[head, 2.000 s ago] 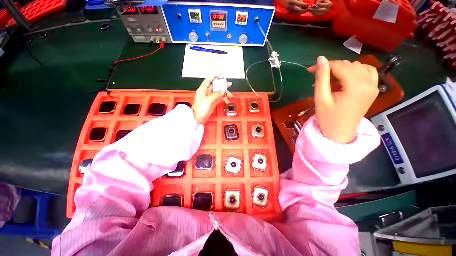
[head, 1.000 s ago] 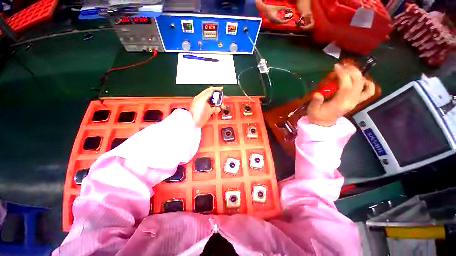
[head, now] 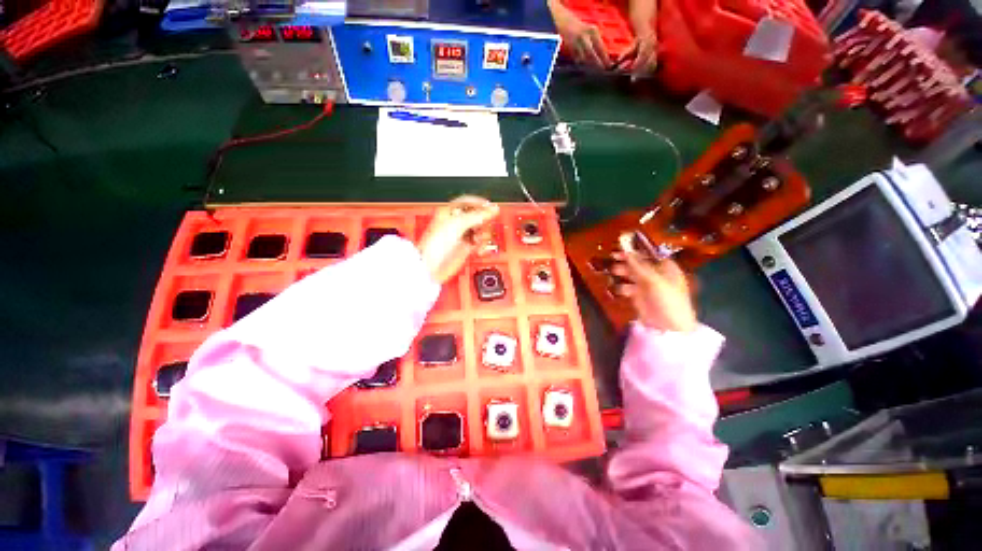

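Observation:
The red-orange parts tray [head: 404, 404] holds small square watch bodies in its pockets, black faces up on the left and pale backs up [head: 500, 351] in the two right columns. My left hand [head: 457, 235] is blurred over the tray's upper pockets; whether it holds a unit cannot be told. My right hand [head: 655, 285] is at the orange-brown fixture [head: 603, 264], its fingers on a small dark and shiny unit [head: 642, 245] near the nest. The fixture's upper plate [head: 743, 194] is tilted up behind it.
A blue controller box [head: 447, 67] and a grey power supply [head: 289, 67] stand at the back. Paper [head: 439, 145] with a pen lies before them. A thin clear tube [head: 635, 127] loops to the fixture. A white-framed display [head: 878, 269] is at the right. Another person's hands [head: 603, 45] are at the top.
The fixture's upper plate has swung up. My right hand has left the clamp handle area and moved down-left to the nest. My left hand's unit, visible before, no longer shows clearly.

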